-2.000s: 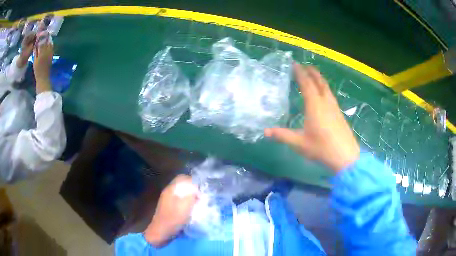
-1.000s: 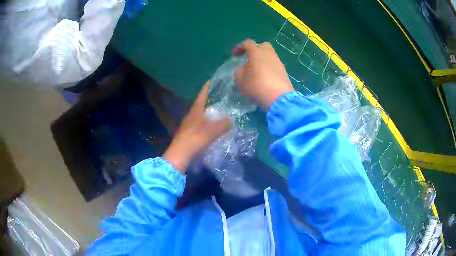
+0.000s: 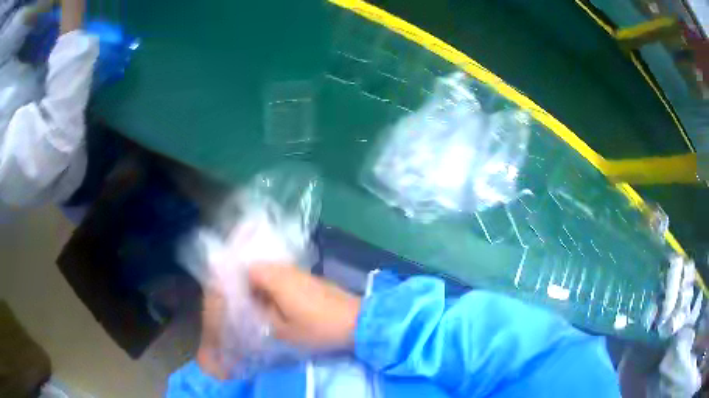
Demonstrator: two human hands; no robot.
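Crinkled clear plastic bags point(image 3: 253, 233) are in front of my body at the bench's front edge, blurred. My left hand point(image 3: 211, 330) is behind and under them, partly hidden by the film, and holds them. My right hand point(image 3: 307, 307) grips the same film from the right side. Whether a tray is inside is too blurred to tell. A heap of clear bags point(image 3: 443, 159) lies on the green bench top. A faint clear tray point(image 3: 289, 116) lies flat on the bench, left of the heap.
Clear trays point(image 3: 575, 249) stand in overlapping rows at the right. The yellow edge rail point(image 3: 536, 116) divides bench and dark belt. White rolled pieces point(image 3: 678, 299) are at the bench's right end. A neighbouring worker's white sleeve point(image 3: 54, 116) and blue film point(image 3: 113, 50) are at the left.
My hands have moved from over the bench down towards my body with the film. The bag heap shows fully now, and a clear tray shows on the bench where none was clear before.
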